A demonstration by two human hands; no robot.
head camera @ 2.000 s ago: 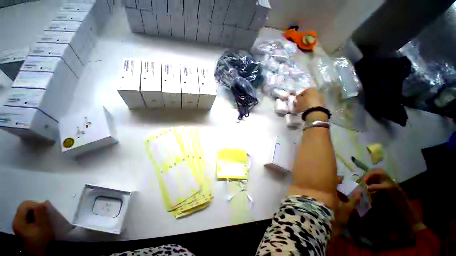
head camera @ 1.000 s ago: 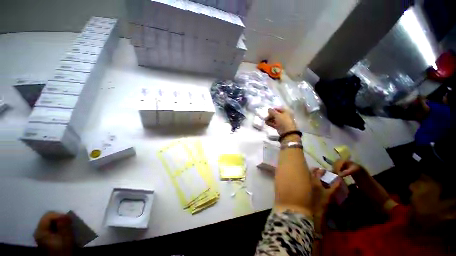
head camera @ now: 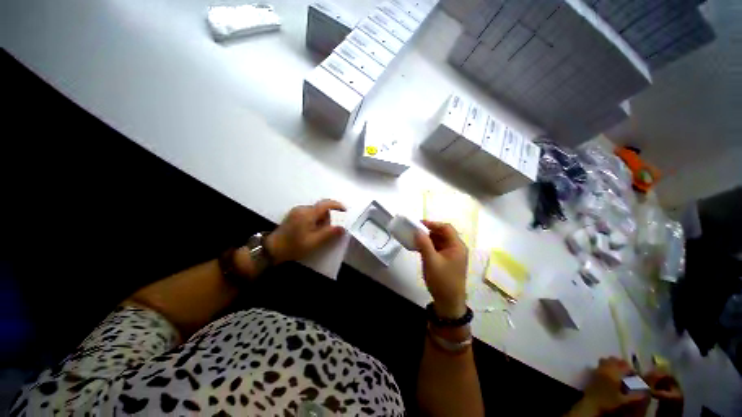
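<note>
The open white box base point(head camera: 373, 234) stands near the table's front edge, with a rounded recess in its tray. My right hand point(head camera: 444, 259) holds a small white block-like item point(head camera: 406, 231) at the right rim of the base. My left hand point(head camera: 309, 231) is left of the base and holds a thin white card point(head camera: 327, 257) that hangs at the table edge. The white box lid point(head camera: 385, 152) with a round yellow mark lies beyond the base. A folded yellow insert point(head camera: 505, 272) and fanned yellow blanks point(head camera: 451, 213) lie right of my right hand.
Rows of white retail boxes point(head camera: 482, 143) stand beyond, with a high stack point(head camera: 549, 69) behind. A slim white pack point(head camera: 243, 20) lies upper left. Black cables point(head camera: 553, 191), small white parts point(head camera: 600, 244) and an orange dispenser point(head camera: 639, 168) are at right. Another person's hands point(head camera: 612, 383) work at lower right.
My right hand has come back from the small white parts to the box base with a white item in it. My left hand has moved close to the base. The view has turned and shifted left.
</note>
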